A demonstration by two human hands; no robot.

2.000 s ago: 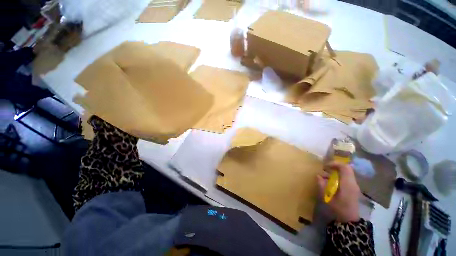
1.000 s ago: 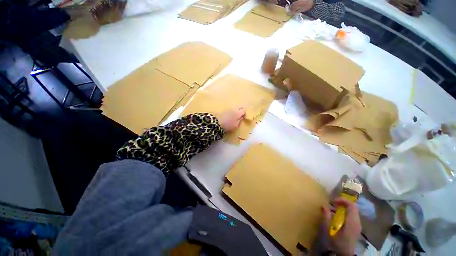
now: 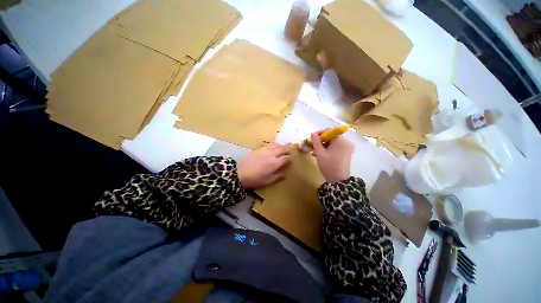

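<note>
A tan notched panel [image 3: 290, 207] lies in front of my body on a pale grey work board [image 3: 371, 168]. My right hand [image 3: 333, 158] holds the yellow-handled glue brush [image 3: 332, 134], its handle pointing up to the right. The brush's bristle end is at the panel's far edge, partly hidden by my fingers. My left hand [image 3: 265, 166] rests palm down on the panel's far left part, fingers close to the brush end. I cannot see it grip anything. My right forearm covers the panel's right side.
Fanned tan panels [image 3: 107, 83] and another panel pile [image 3: 240, 92] lie at left. A box-shaped tan block [image 3: 362, 44], bottle [image 3: 296, 21] and curled offcuts [image 3: 409, 109] stand behind. At right are a white glue pot [image 3: 436, 165], brown board [image 3: 391, 198], tape roll [image 3: 449, 209] and hammer [image 3: 444, 260].
My right hand has brought the brush leftward to the panel's far edge. My left hand has moved from the pile at left onto the panel in front. The view has shifted.
</note>
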